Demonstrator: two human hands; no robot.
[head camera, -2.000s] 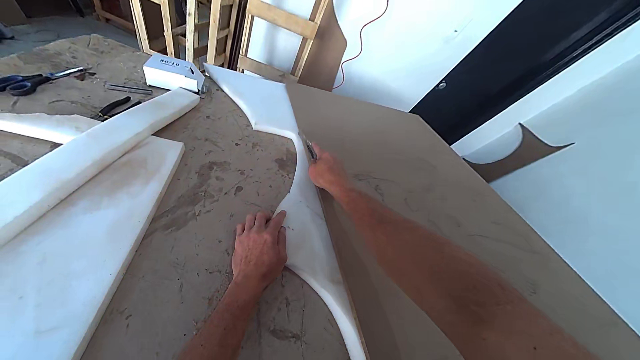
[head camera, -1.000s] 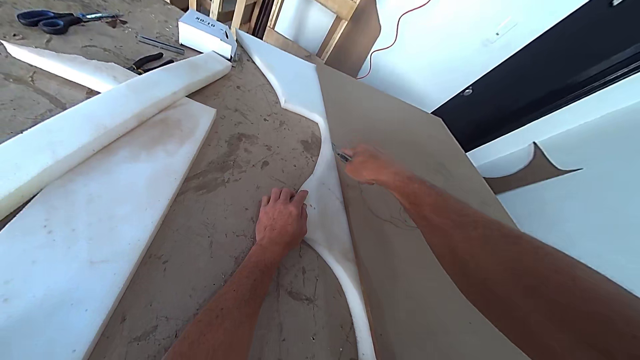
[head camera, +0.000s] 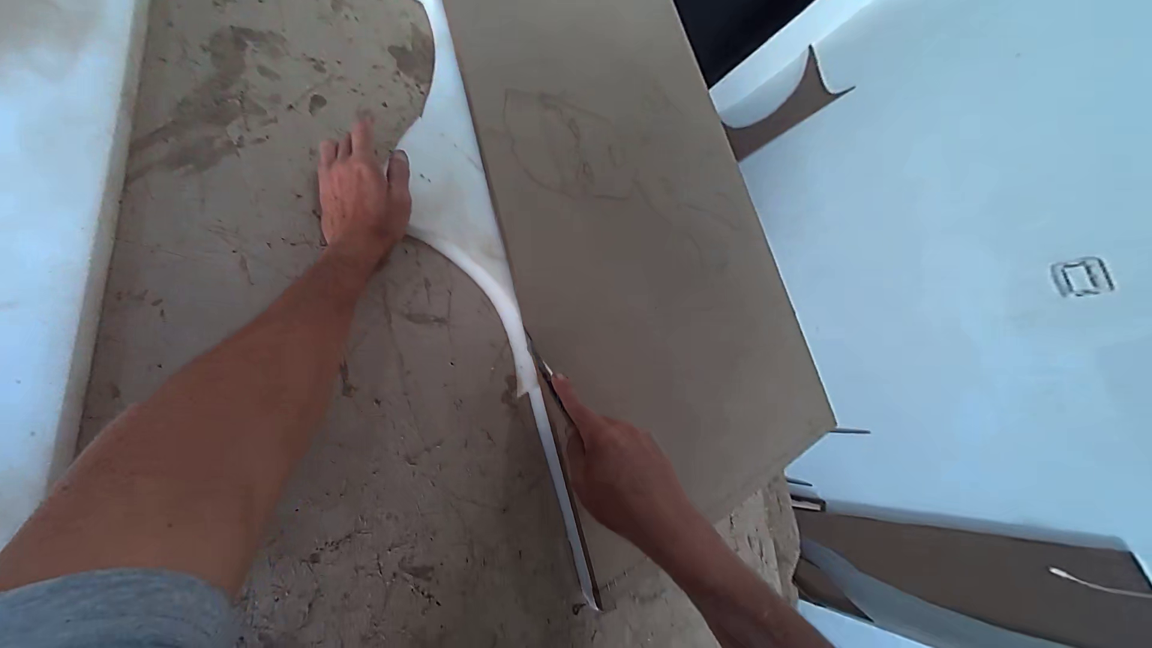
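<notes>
A curved strip of white foam (head camera: 454, 189) lies on the worktable along the straight edge of a flat brown board (head camera: 630, 252). My left hand (head camera: 363, 193) rests at the foam's left edge, fingers apart, its thumb side touching the foam. Closed around a thin cutting tool, probably a knife (head camera: 543, 364), my right hand (head camera: 621, 463) is at the board's edge. The tool's tip meets the lower, narrow part of the foam. Below that, a thin white strip (head camera: 562, 504) runs beside the board down to its lower end.
A thick white foam sheet (head camera: 63, 225) lies at the left of the stained worktable (head camera: 405, 504). Beyond the board's right edge are a pale wall (head camera: 954, 225) and a brown cut-out piece (head camera: 783, 112). Brown sheet material (head camera: 972, 549) is at the lower right.
The right hand has moved with its tool along the board's edge toward me, from the foam's middle to its narrow lower part. The view has shifted strongly down and right.
</notes>
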